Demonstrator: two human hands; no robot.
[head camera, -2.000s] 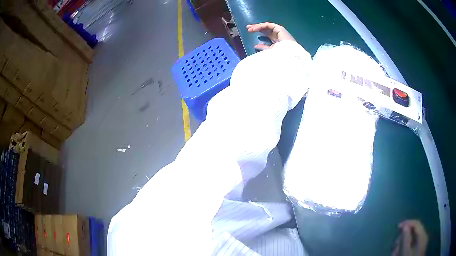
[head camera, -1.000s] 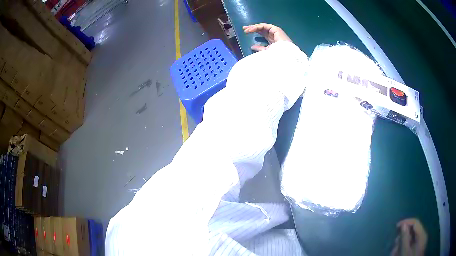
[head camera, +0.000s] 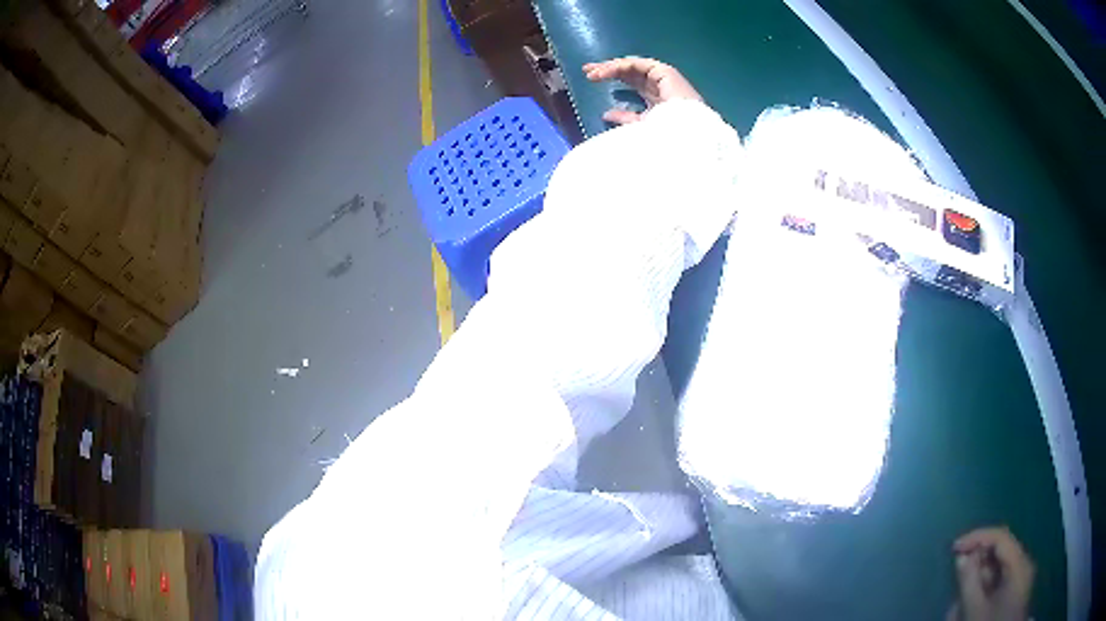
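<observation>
A thick stack of bags (head camera: 788, 364), glaring white with crinkled edges, lies on the dark green belt. A smartwatch box (head camera: 970, 237) lies across the stack's upper part, its orange-red watch picture at the right end. My left hand (head camera: 649, 87) is at the top, beyond the white sleeve, with fingers apart and nothing seen in it. It is up and left of the stack, not touching it. My right hand (head camera: 995, 576) is at the lower right, blurred and cut off by the bottom edge, with fingers curled. Whether it holds anything cannot be told.
A pale curved rail (head camera: 1045, 364) runs along the belt's right side. A blue plastic stool (head camera: 491, 170) stands on the grey floor beside a yellow line (head camera: 427, 121). Brown cartons (head camera: 97, 170) are stacked at the left, with more at the lower left. My white sleeve covers much of the middle.
The whole view has shifted slightly, so the stool, stack and box sit a little further left. My hands keep nearly the same pose. The box still lies across the stack.
</observation>
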